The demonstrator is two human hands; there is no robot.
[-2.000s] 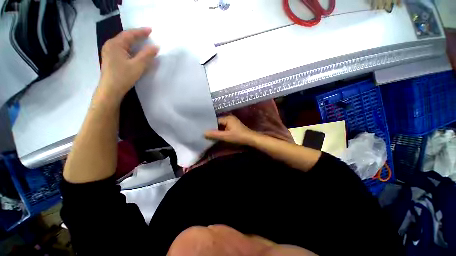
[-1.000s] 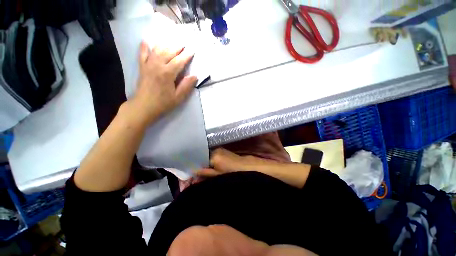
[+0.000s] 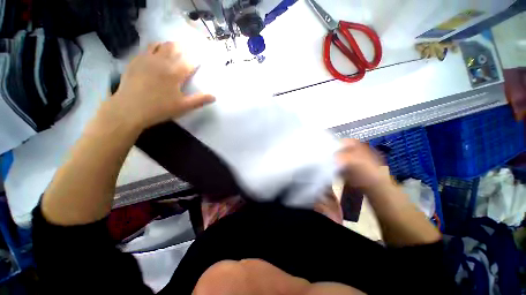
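Note:
A pale panel (image 3: pixel 248 135) runs from near the presser foot and needle (image 3: pixel 229 45) down over the table's front edge, with a black panel (image 3: pixel 187 155) along its left side. My left hand (image 3: pixel 153 86) lies on the upper part of the panels, fingers spread, left of the needle. My right hand (image 3: pixel 360 164) is blurred and holds the right edge of the pale panel, in front of the table edge. The pale panel's lower part is blurred. The sewing machine head (image 3: pixel 239 14) is cut off at the top.
Red-handled scissors (image 3: pixel 353 50) lie right of the needle. A parts tray (image 3: pixel 480 64) is at far right. Striped sewn pieces (image 3: pixel 39 78) and black fabric (image 3: pixel 115 23) lie at left. Blue crates (image 3: pixel 473 135) stand below the table. Pale panels (image 3: pixel 164 236) lie at lap level.
My right hand has swung right and up with the panel's edge, so the panels now slant across the table edge. My left hand has moved a little left. More of the machine shows.

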